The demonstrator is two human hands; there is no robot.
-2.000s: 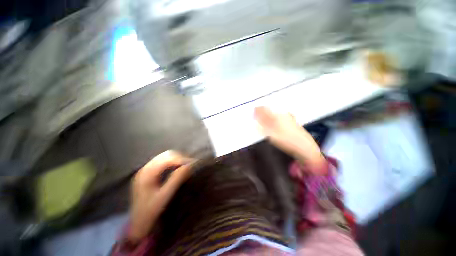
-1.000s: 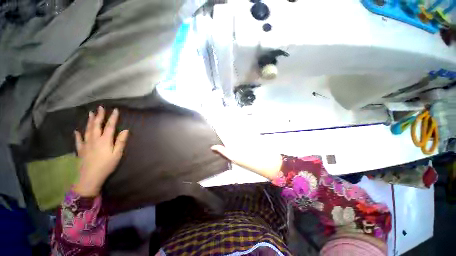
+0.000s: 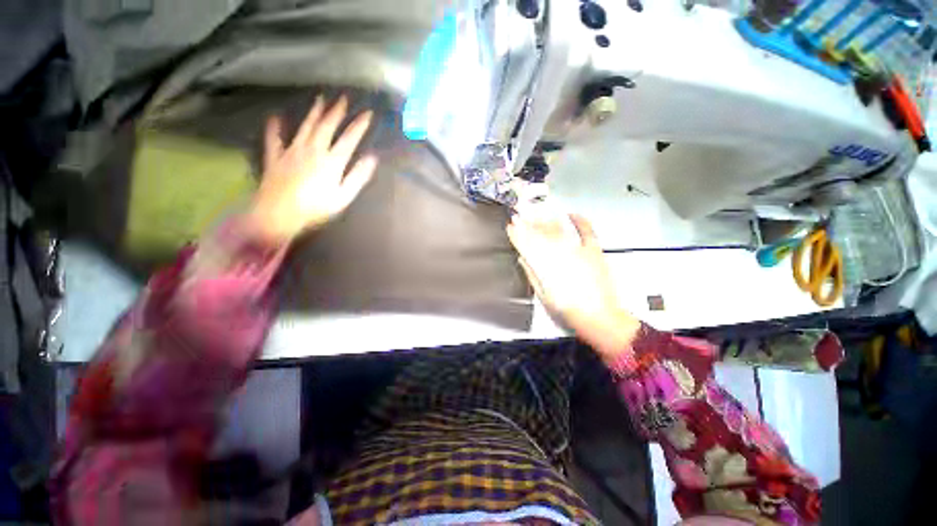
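A dark brown garment panel [image 3: 411, 247] lies on the white machine table, its upper right edge at the presser foot [image 3: 490, 173] of the white sewing machine [image 3: 709, 92]. My left hand [image 3: 313, 175] lies on the panel with fingers spread, blurred, and holds nothing. A yellow-green pocket patch [image 3: 185, 193] lies on the panel left of it, partly behind my sleeve. My right hand [image 3: 560, 257] is at the panel's right edge, its fingertips just below the presser foot. Whether its fingers grip the cloth is unclear.
Orange-handled snips [image 3: 819, 267] and a blue-green-handled tool [image 3: 779, 252] lie at the right of the table. A blue rack [image 3: 791, 51] sits on the machine. Grey cloth [image 3: 277, 41] is heaped behind the panel. A red-ended roll [image 3: 828, 350] is below the table edge.
The panel and both hands have moved up towards the machine, and the panel's lower edge now lies on the table. My left hand has moved right, my right hand closer to the presser foot.
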